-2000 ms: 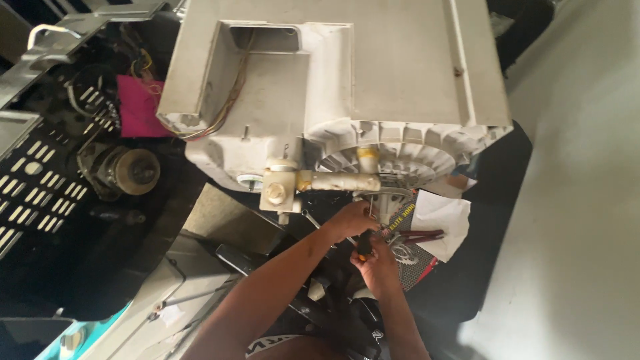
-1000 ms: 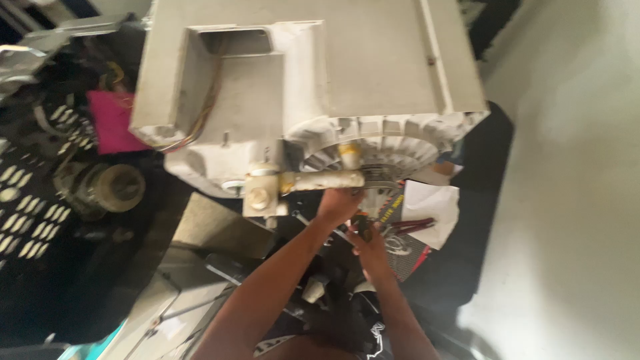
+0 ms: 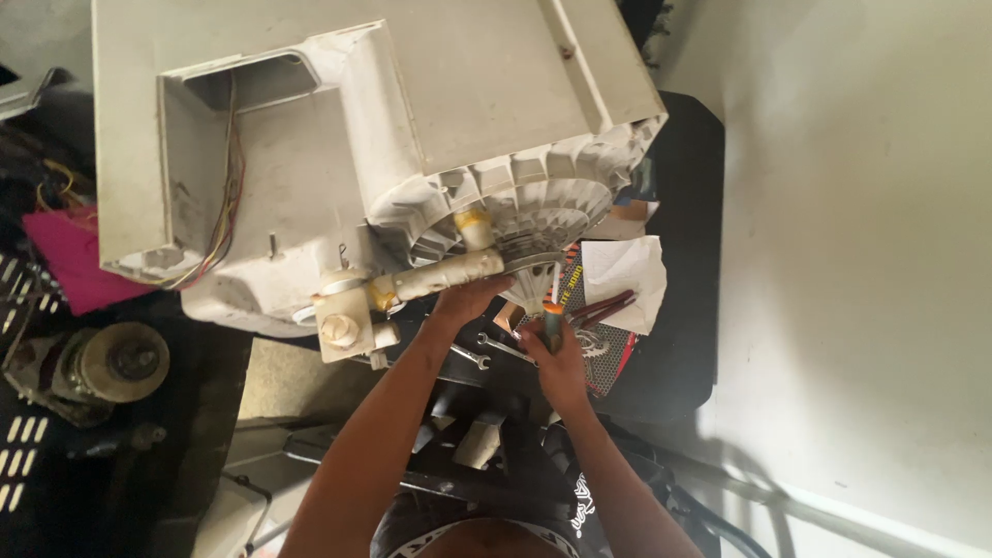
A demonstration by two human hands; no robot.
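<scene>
A washing machine's plastic tub (image 3: 480,93) lies on its side, its ribbed end towards me. My left hand (image 3: 469,301) reaches under the white drain pipe (image 3: 449,273), its fingers at the underside of the metal and plastic hub (image 3: 536,283); whether it grips anything is hidden. My right hand (image 3: 554,353) is closed around a tool with a dark green and orange handle (image 3: 552,325), probably a screwdriver, just below the hub. Left of that hand lie open-ended wrenches (image 3: 471,356). Pliers with dark red handles (image 3: 604,310) rest on white paper (image 3: 639,271) to its right.
A printed cardboard box (image 3: 620,356) lies on the black tabletop (image 3: 690,232). At the left stand a motor (image 3: 128,363) and a pink sheet (image 3: 81,260). Wires (image 3: 231,194) hang along the tub's recess. A drain valve body (image 3: 341,322) sticks out beside my left forearm.
My hands, close together two seconds ago, are now farther apart. My left hand has gone under the hub, and the orange-ended handle now shows upright in my right hand. The view has shifted.
</scene>
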